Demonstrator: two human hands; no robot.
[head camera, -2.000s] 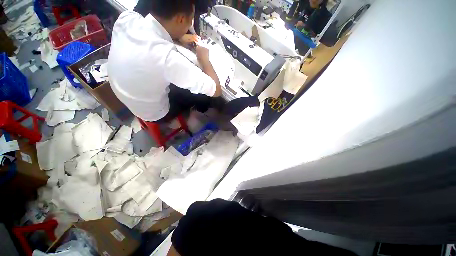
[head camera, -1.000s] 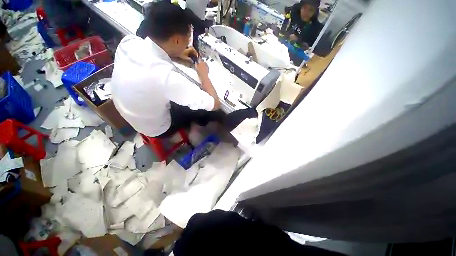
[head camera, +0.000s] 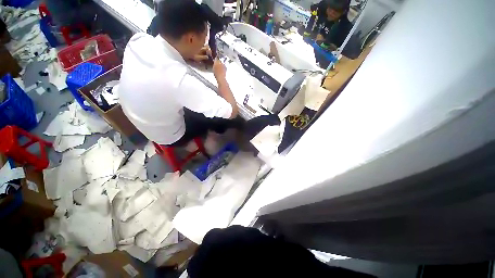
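Neither of my hands shows. A dark sleeved arm (head camera: 244, 252) of mine enters at the bottom centre beside the pale window ledge (head camera: 247, 209); its hand is hidden or cut off, and which arm it is cannot be told. Nearest in front is a large white sheet (head camera: 209, 212) hanging towards the floor. Beyond it, a person in a white shirt (head camera: 157, 87) sits at a long white sewing machine (head camera: 258, 73), both hands raised near the face at something small and dark. Dark cloth with a gold motif (head camera: 298, 120) lies at the table end.
White cut sheets (head camera: 97, 201) litter the floor. A red crate (head camera: 89, 53), blue stool (head camera: 84, 79), open cardboard box (head camera: 116, 114), red stool (head camera: 24, 146) and blue crate (head camera: 19, 103) stand on the left. A grey-white curtain (head camera: 391, 146) fills the right. Another person (head camera: 331, 24) sits behind.
Since two seconds ago the view has shifted slightly, and my dark arm sits a little lower in it. The white-shirted person's hands remain raised near the face.
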